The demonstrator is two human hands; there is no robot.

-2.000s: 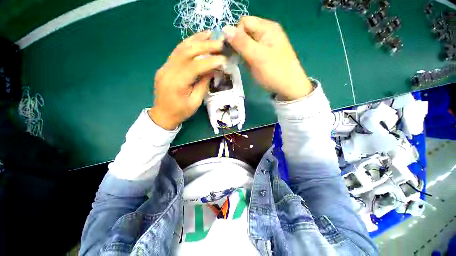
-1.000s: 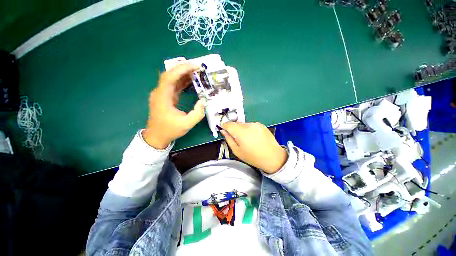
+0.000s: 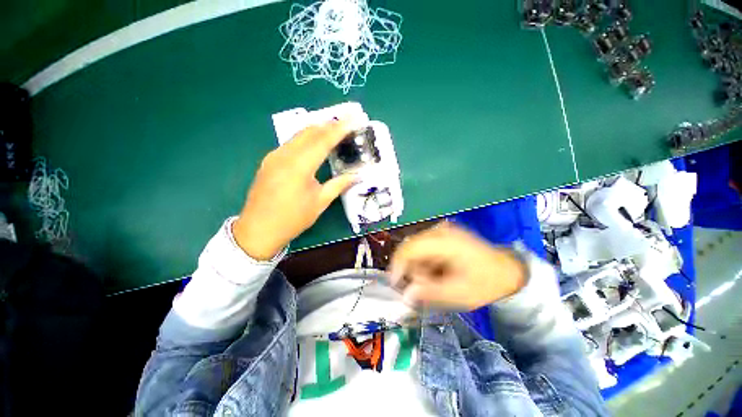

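A white plastic camera housing (image 3: 379,181) lies on the green bench near its front edge, open cavity up. A dark-silver motor unit (image 3: 355,149) sits in the cavity. Thin wires (image 3: 373,198) show in the housing's near end. My left hand (image 3: 297,183) grips the housing from its left side, fingers over the top and thumb at the cavity. My right hand (image 3: 456,269) is blurred, off the bench in front of my body, with fingers curled; whether it holds anything cannot be told.
A tangled nest of white cords (image 3: 340,41) lies at the back, a smaller one (image 3: 49,199) at left. Motor units (image 3: 622,53) are piled at back right, with rows of metal parts (image 3: 700,130) beyond. A blue crate (image 3: 521,224) of white housings stands right of my lap.
My right hand has drawn back from the housing's near end toward my body and right. My left hand stays on the housing, its fingers now further over the top.
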